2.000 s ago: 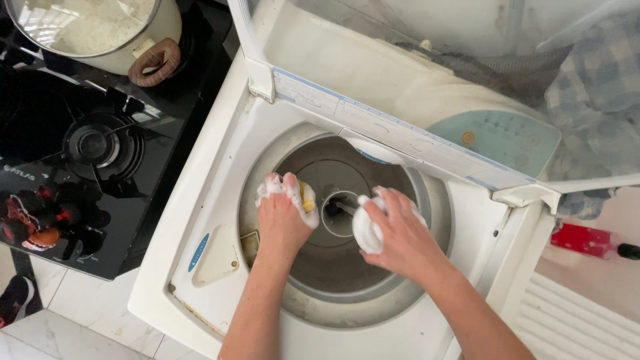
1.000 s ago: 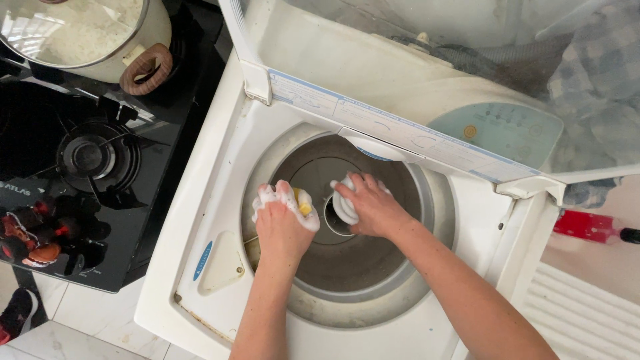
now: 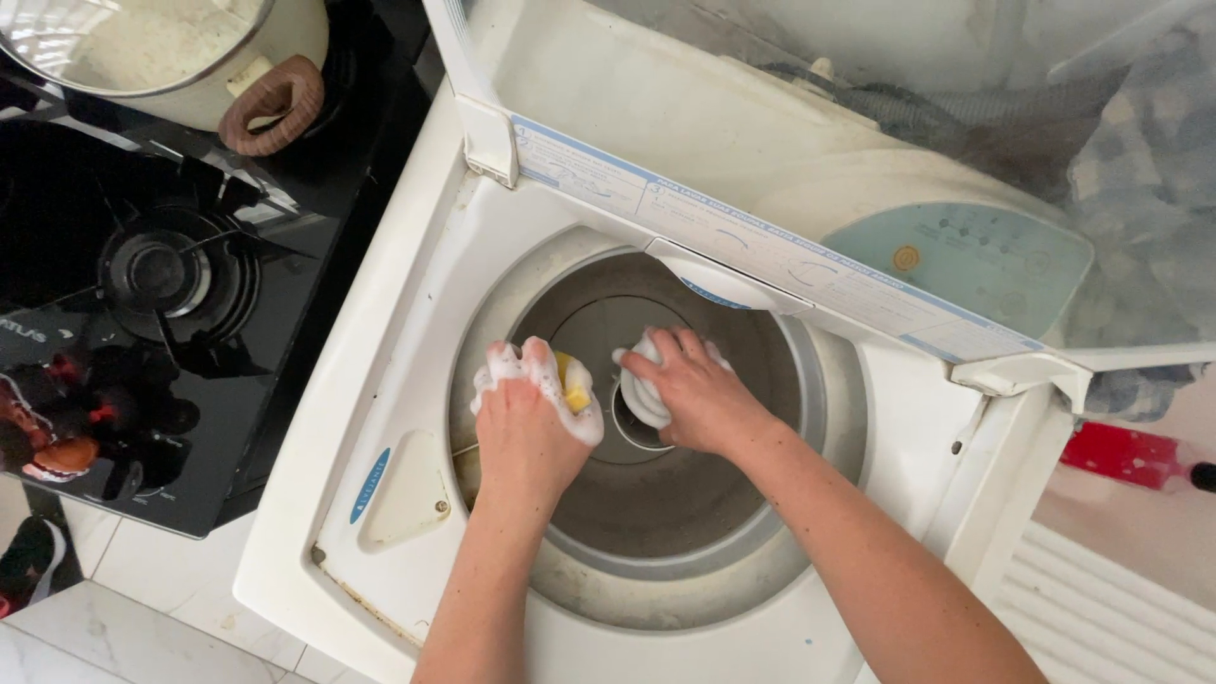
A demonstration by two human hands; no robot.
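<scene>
Below me stands a white top-loading washing machine (image 3: 380,285) with its clear lid raised. My left hand (image 3: 532,408), covered in suds, is closed around a yellow sponge (image 3: 574,382) over the left side of the drum opening. On the right, my right hand (image 3: 698,394) grips a round white part (image 3: 643,391) coated in foam, above the open top of the central agitator tube (image 3: 641,432). The metal drum (image 3: 665,508) shows beneath both hands. What kind of part the white piece is, I cannot tell.
A black gas cooktop (image 3: 285,380) adjoins the machine at left, bearing a lidded pot (image 3: 195,90). Behind the lid lies the control panel (image 3: 969,256). At right are a bottle of red liquid (image 3: 1126,456) and a ribbed white washboard surface (image 3: 1111,598). A shoe (image 3: 33,560) shows at lower left.
My right hand has moved left with the white part, from the right of the agitator tube to over it. My left hand stays around the sponge at the left of the opening.
</scene>
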